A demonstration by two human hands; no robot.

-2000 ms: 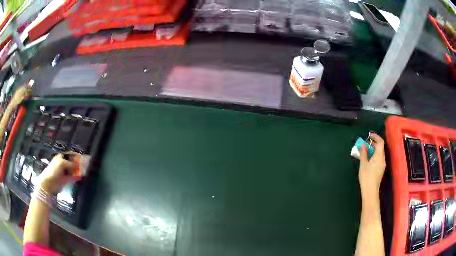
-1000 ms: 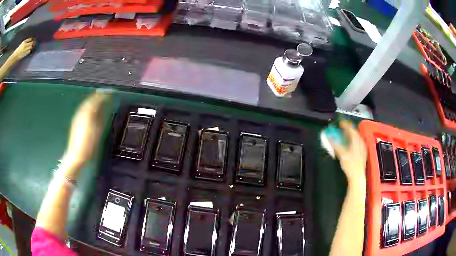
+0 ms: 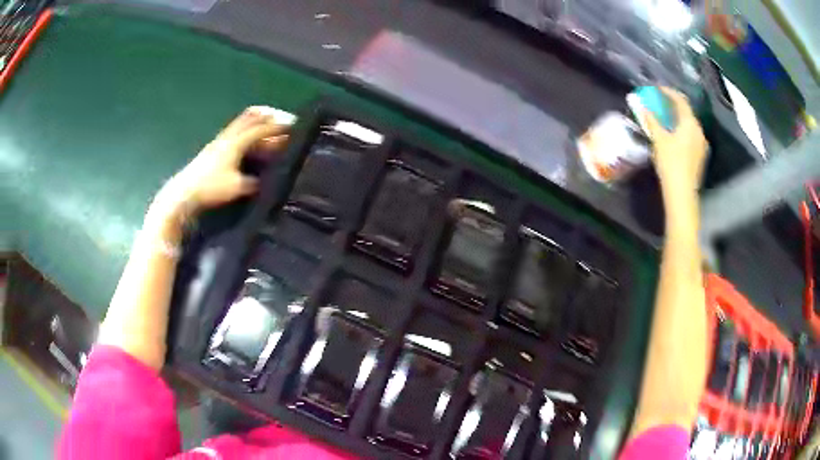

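The black foam tray lies tilted in front of me, with two rows of black flip phones in its pockets. White paper labels show at several phones. My left hand is at the tray's upper left edge, its fingers curled around a small white card, partly hidden and blurred. My right hand grips a light-blue clip with a white pad, over or against the top of the white bottle with an orange label. The bottle's top is hidden and blurred; contact cannot be told.
The red-orange tray with black phones is at the right, below a grey metal post. A pale-purple sheet lies on the dark shelf behind the green bench. Clear plastic trays are at the top, and a box with scraps is low at left.
My right hand has moved up from beside the red-orange tray to the bottle with the clip. My left hand stays by the tray's left edge. The black tray came before me earlier; the view has tilted.
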